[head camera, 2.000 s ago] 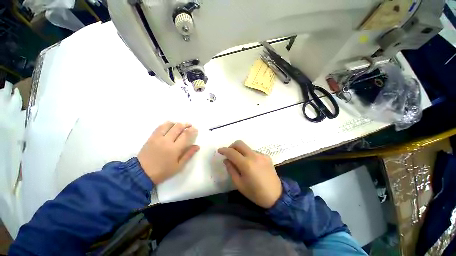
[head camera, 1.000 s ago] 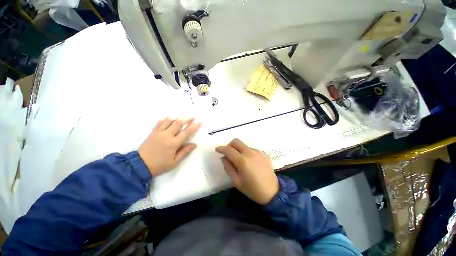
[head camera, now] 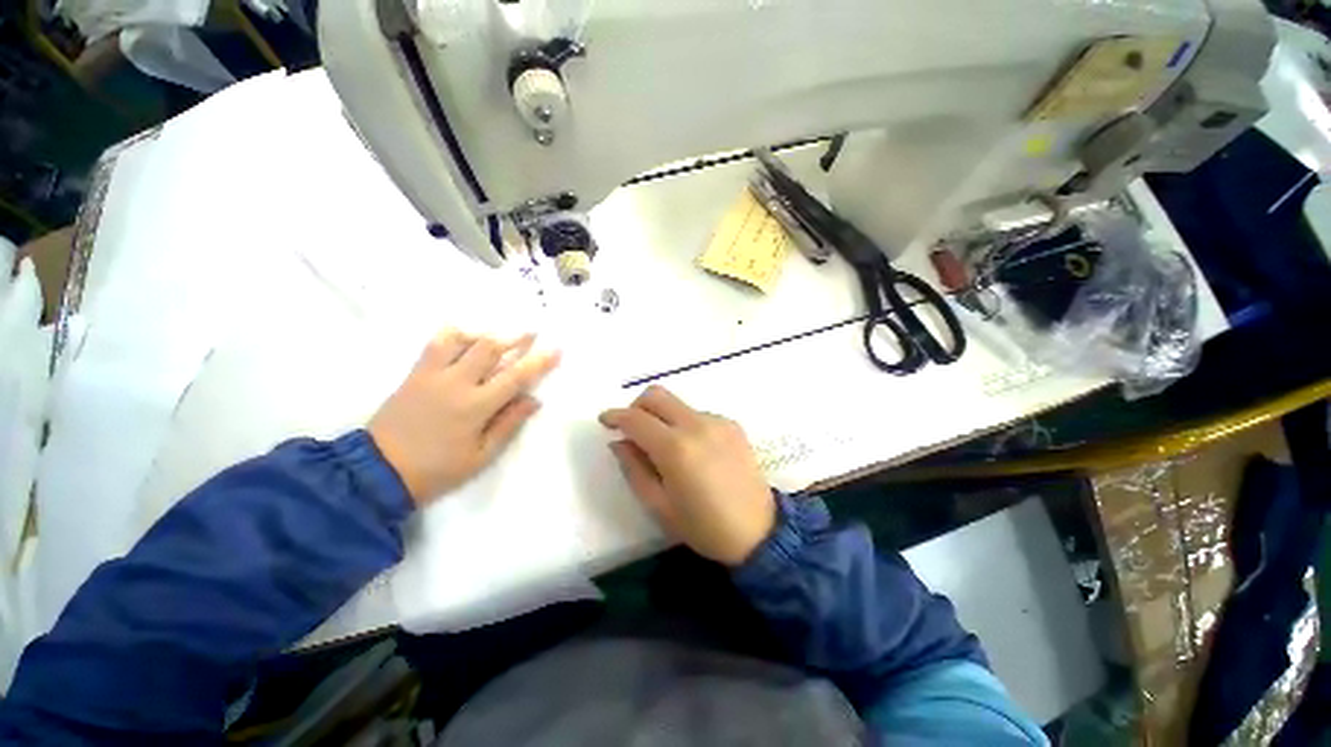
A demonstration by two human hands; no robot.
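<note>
A thin white fabric piece (head camera: 496,540) lies on the white table under both hands, and part of it hangs over the near edge. My left hand (head camera: 456,416) lies flat on it, fingers slightly spread, just below the presser foot area (head camera: 523,263). My right hand (head camera: 689,470) is to the right, thumb and index finger together at the fabric's right edge, pinching it. The off-white sewing machine (head camera: 759,73) spans the top. The needle tip is too small to make out. The fabric's outline blends into the table.
Black scissors (head camera: 886,292) lie right of the needle area, beside slim metal snips (head camera: 788,219) and a tan card (head camera: 746,242). A clear plastic bag (head camera: 1139,307) with dark items is at the table's right. White fabric (head camera: 22,380) hangs at far left. Cardboard (head camera: 1153,555) is at lower right.
Both hands have shifted slightly left and, compared with the first frame, the fabric hangs further over the near edge. The scene has also shifted a little with the camera.
</note>
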